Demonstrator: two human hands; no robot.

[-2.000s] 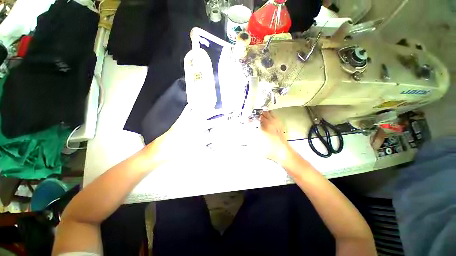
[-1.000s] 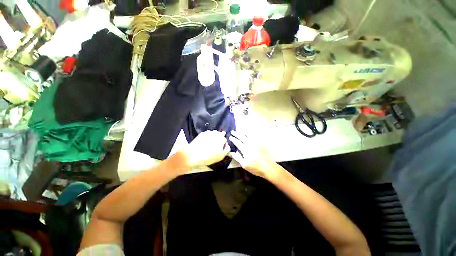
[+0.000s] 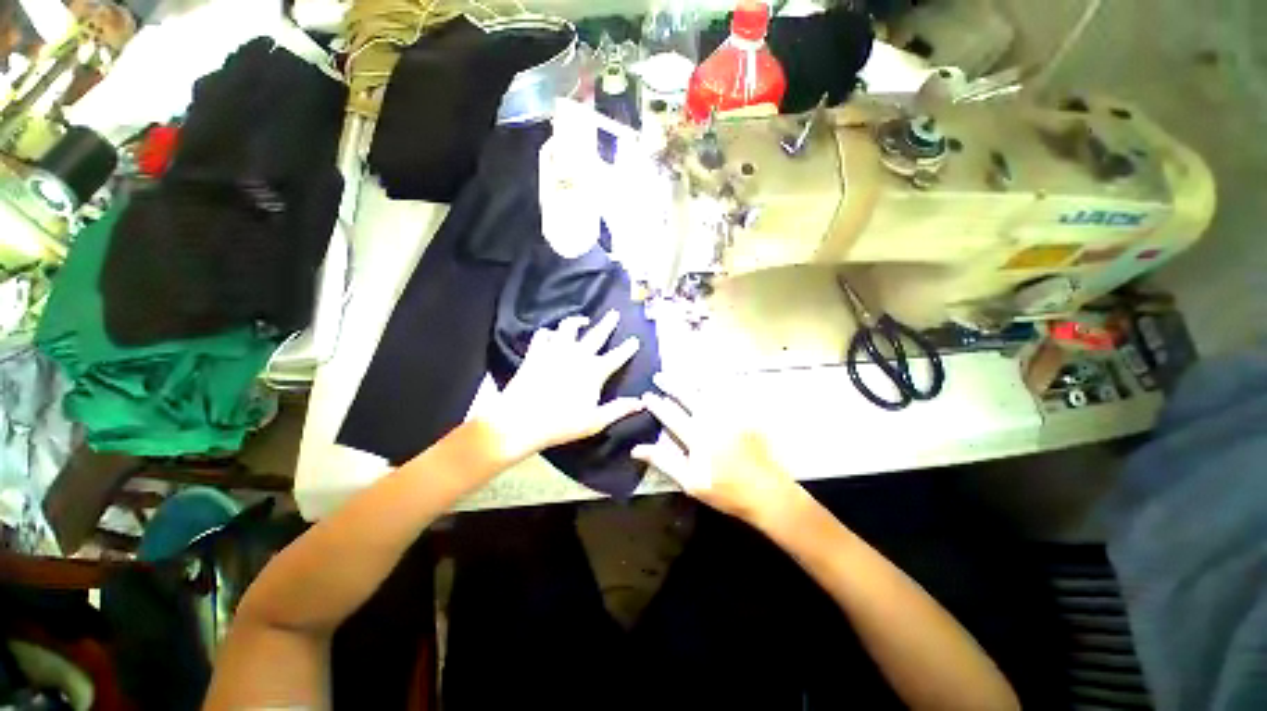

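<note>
A dark navy garment panel (image 3: 434, 327) lies on the white table, with its bunched part (image 3: 549, 299) reaching to the needle area. My left hand (image 3: 559, 382) lies spread on the cloth, fingers apart. My right hand (image 3: 709, 452) touches the cloth's right edge near the table's front; its fingertips are overexposed, and whether they pinch the cloth is unclear. The cream sewing machine (image 3: 917, 202) marked JACK stands behind and right of my hands. The brightly lit needle area (image 3: 677, 295) is above my hands; its details are washed out.
Black-handled scissors (image 3: 893, 364) lie right of the needle. An accessory tray (image 3: 1091, 375) is at the table's right end. A red bottle (image 3: 736, 72) stands behind the machine. Black cloth (image 3: 229, 208) over green cloth (image 3: 153, 368) is at left. Tan cord (image 3: 393, 42) lies at the far left corner.
My hands were by the needle, then came toward the table's front edge with the cloth. My left hand has since spread flat on it. The view has shifted.
</note>
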